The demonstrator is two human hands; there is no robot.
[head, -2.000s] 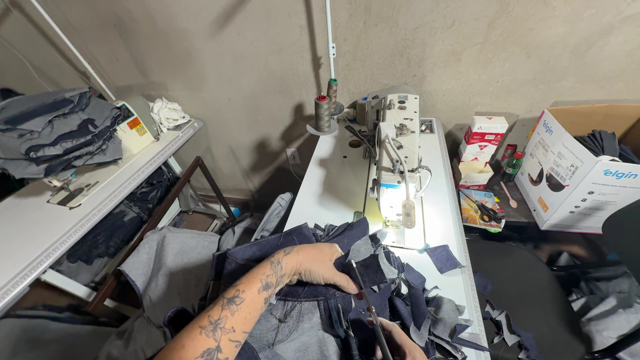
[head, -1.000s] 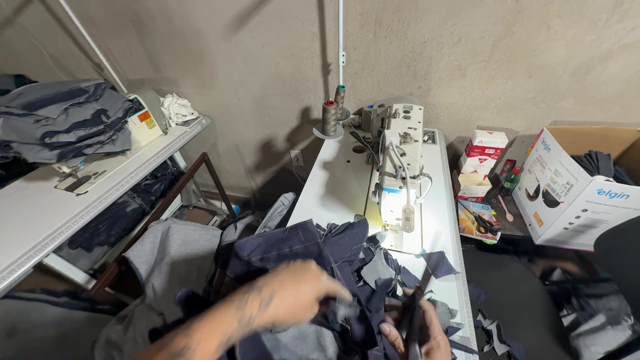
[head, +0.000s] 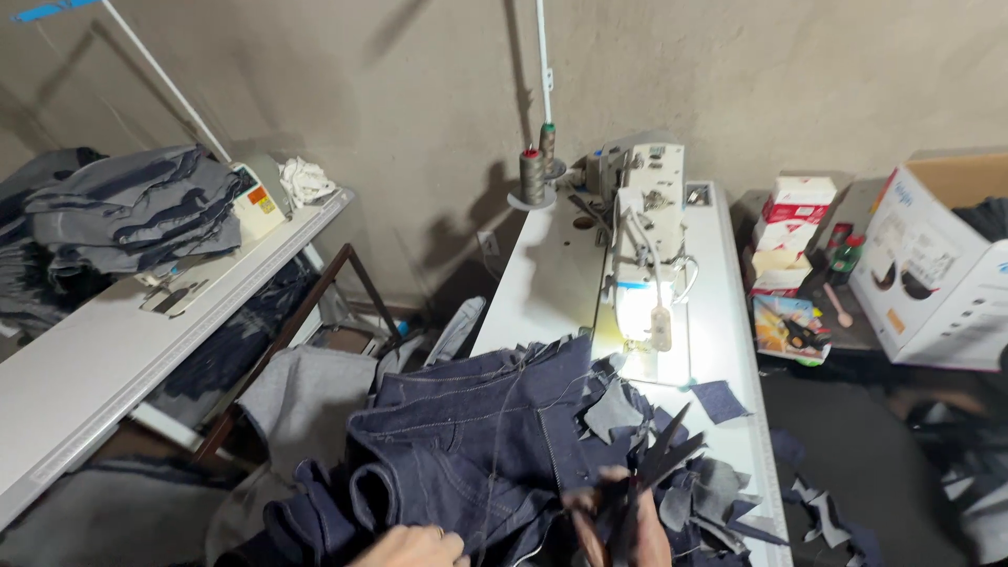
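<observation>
My right hand (head: 622, 520) holds black-bladed scissors (head: 657, 465), their blades apart and pointing up and right over the sewing table's front edge. At the bottom, my left hand (head: 413, 547) rests against a dark blue denim garment (head: 488, 425) with pale stitching; its fingertips are partly cut off by the frame, so its grip is unclear. The garment lies bunched in front of and on the table. Denim offcuts (head: 713, 496) are heaped right of the scissors, and a square denim scrap (head: 720, 400) lies near the lit sewing machine (head: 646, 236).
Thread cones (head: 532, 177) stand behind at the machine's left. A second sewing table (head: 87, 339) at left bears piled denim pieces (head: 134, 205). At right are small boxes (head: 795, 205), a printed carton (head: 921, 260), other scissors (head: 803, 335) and a black chair (head: 850, 457).
My left hand has moved from on top of the denim down to the bottom edge. The garment now lies more spread out, with its stitched front showing. The scissors' blades now show apart.
</observation>
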